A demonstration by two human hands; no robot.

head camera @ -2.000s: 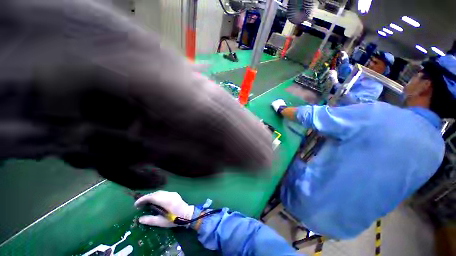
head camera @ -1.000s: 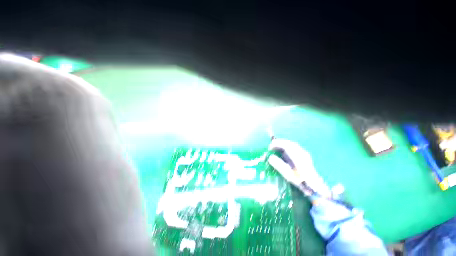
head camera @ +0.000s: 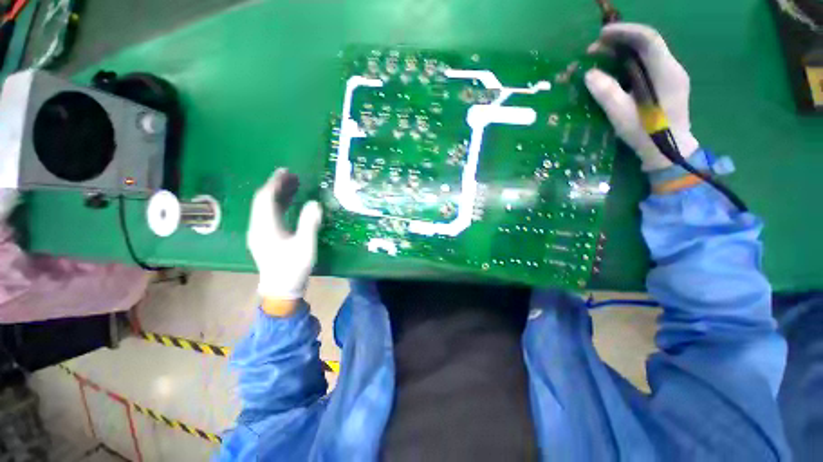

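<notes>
A large green circuit board (head camera: 532,198) lies solder side up, with wide white tracks in a broken loop. My right hand (head camera: 641,95), in a white glove, holds a black and yellow soldering iron (head camera: 651,117) at the board's upper right corner, its tip pointing up and away. My left hand (head camera: 284,235), in a white glove, is beside the board's left edge, thumb and fingers apart. I see nothing in it. A small solder spool (head camera: 164,214) lies left of my left hand.
A grey fume extractor (head camera: 135,135) with a round black opening stands at the left on the green mat (head camera: 244,117). A dark holder with a tan square (head camera: 817,81) is at the upper right edge. A pink sleeve (head camera: 68,284) shows at the left. Tiled floor has yellow-black tape.
The view has swung from the line and a neighbouring worker down to the board. The large dark blurred shape is gone. My left hand now shows. My right hand still holds the iron.
</notes>
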